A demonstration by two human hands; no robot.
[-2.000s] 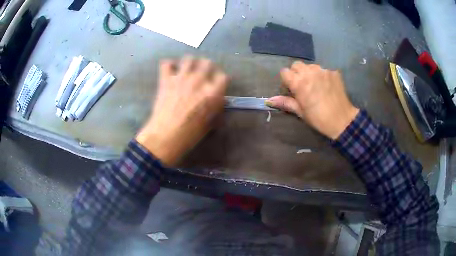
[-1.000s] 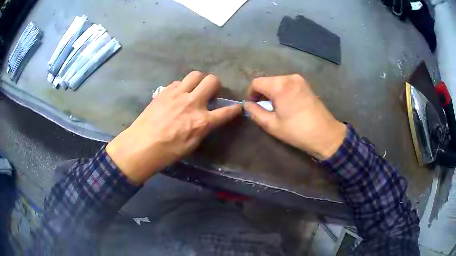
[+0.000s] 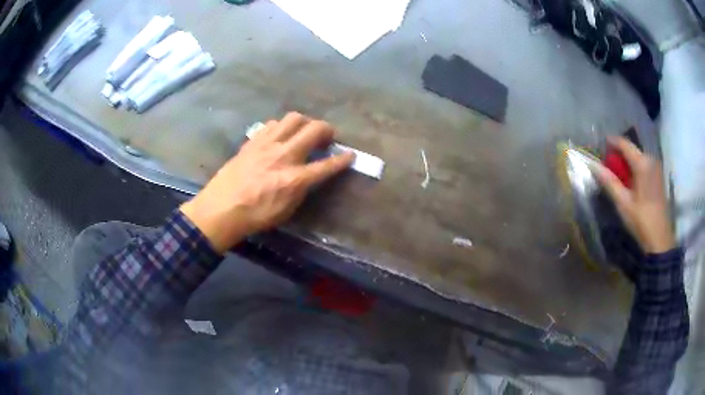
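A narrow white folded strip (image 3: 367,163) lies on the brown scorched part of the table. My left hand (image 3: 270,173) lies over its middle, fingers pressing it flat; both ends show, and the part under the hand is hidden. My right hand (image 3: 640,197) is at the far right with its fingers around the handle of the electric iron (image 3: 591,200). The iron is blurred, with a silver body, yellowish rim and red part. I cannot tell if its soleplate touches the table.
Dark fabric pieces (image 3: 465,86) lie beyond the strip. Fanned bundles of finished strips (image 3: 158,65) are at far left. A large white sheet (image 3: 348,23) is at the far centre. Black garment parts (image 3: 591,35) lie at far right. Thread scraps (image 3: 424,168) are on the table (image 3: 464,193).
My right hand has left the strip and moved right to take hold of the iron, which has shifted inward from its resting place. My left hand stays on the strip.
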